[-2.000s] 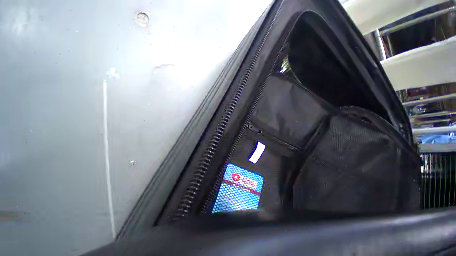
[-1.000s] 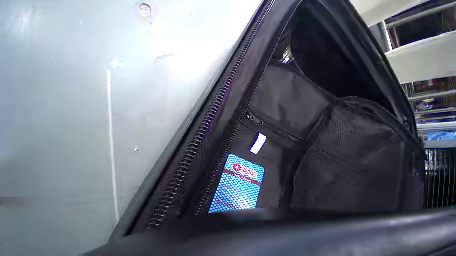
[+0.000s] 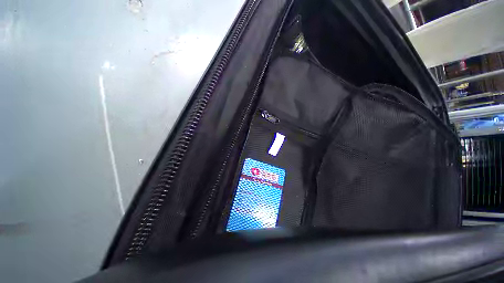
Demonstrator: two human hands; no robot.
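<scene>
An open black fabric case [image 3: 381, 160] fills the middle and right of the view. A toothed zipper [image 3: 182, 132] runs along its left edge. Inside, a blue card [image 3: 255, 196] with a red mark and a dark red line lies behind mesh. A small white tag [image 3: 277, 144] is above the card. A small metal zipper pull [image 3: 269, 116] is above the tag. Neither my left hand nor my right hand is in view.
A grey, glossy, scuffed surface [image 3: 55, 149] with a thin white line lies left of the case. A smooth black curved edge [image 3: 331, 257] covers the bottom. Pale rails [image 3: 461, 38] and dark ribbed panels [image 3: 482, 174] stand at the right.
The case, card and tag have shifted left and up in the view. More of the blue card and of the ribbed panels shows. No hand has appeared.
</scene>
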